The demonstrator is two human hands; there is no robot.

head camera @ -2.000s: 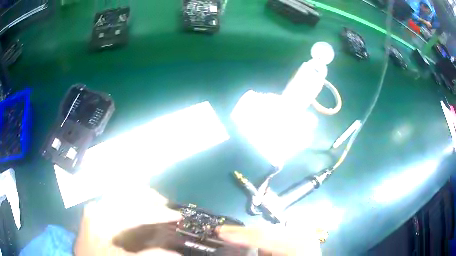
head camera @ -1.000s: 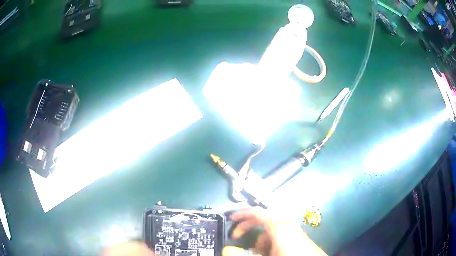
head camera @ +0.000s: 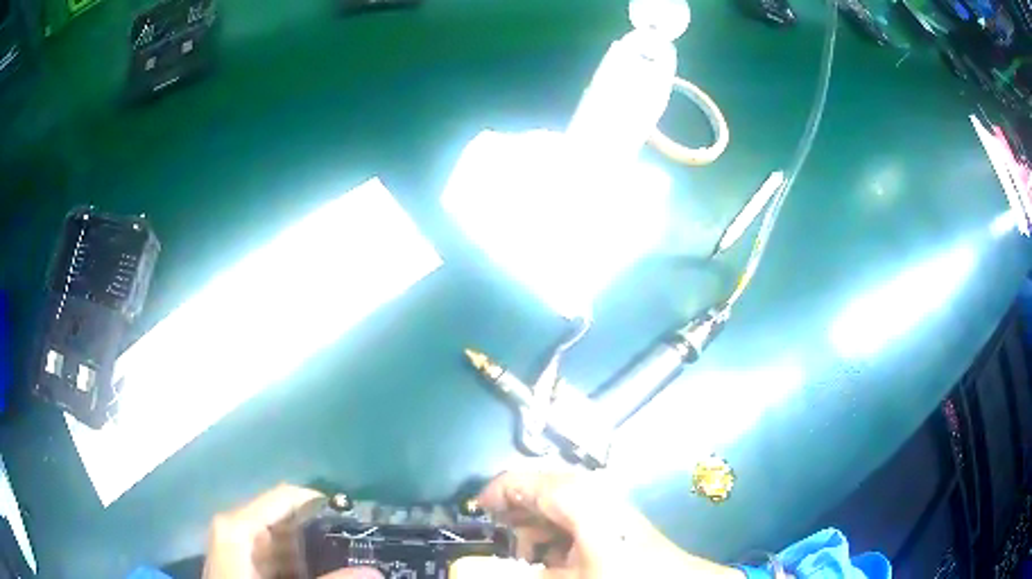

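A dark device housing with a circuit board [head camera: 413,545] in it is at the bottom edge, partly cut off by the picture's rim. My left hand [head camera: 266,537] holds its left side, the thumb near the board. My right hand [head camera: 560,526] holds its right side, with fingers at the upper right corner and over the lower right part. Two small knobs show on the housing's top edge. The part of the housing below the rim is hidden.
A rear housing [head camera: 96,317] lies on the left end of a white strip [head camera: 272,328]. An air blow gun [head camera: 577,424] with its hose [head camera: 809,124], a white bottle [head camera: 622,96], a wipe [head camera: 555,215], a tape roll [head camera: 707,119] and brass parts [head camera: 714,478] lie ahead and right.
The camera view has shifted. The board was turned more face-on to the camera a second ago and now sits lower and more tilted. Both hands have closed in on its sides.
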